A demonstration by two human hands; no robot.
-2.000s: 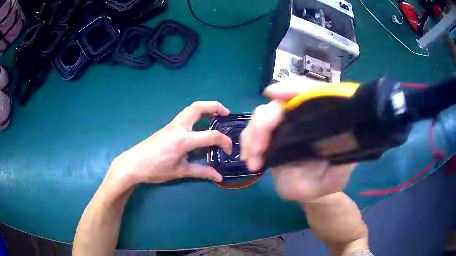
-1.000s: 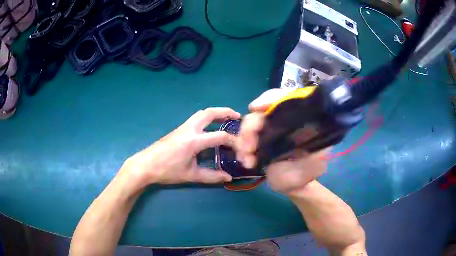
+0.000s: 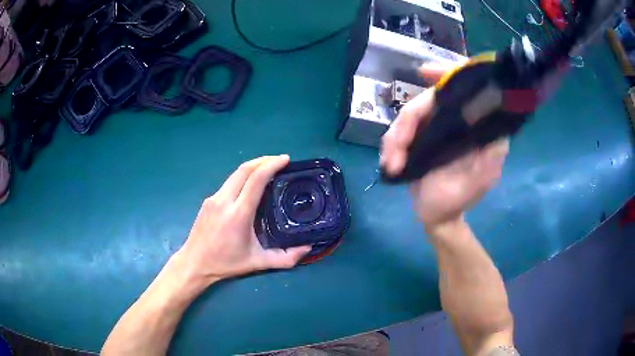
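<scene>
The unit lies on the green bench top in front of me, with a black rounded-square frame on top and a black round centre. A reddish rim shows low on its near side. My left hand grips it from the left, thumb at the near side and fingers at the far left corner. My right hand holds the black electric screwdriver with its yellow lever, raised to the right of the unit and blurred. Its thin tip points down at the left, apart from the unit.
The white screw feeder stands beyond the right hand, partly hidden by it. Loose black frames are heaped at the far left. Pink cups stand at the left edge. A thin black cable and a white cable lie at the far side.
My right hand has lifted the screwdriver off the unit and moved it right, near the feeder. The unit's top is now uncovered. My left hand's fingers have closed together at its far left corner.
</scene>
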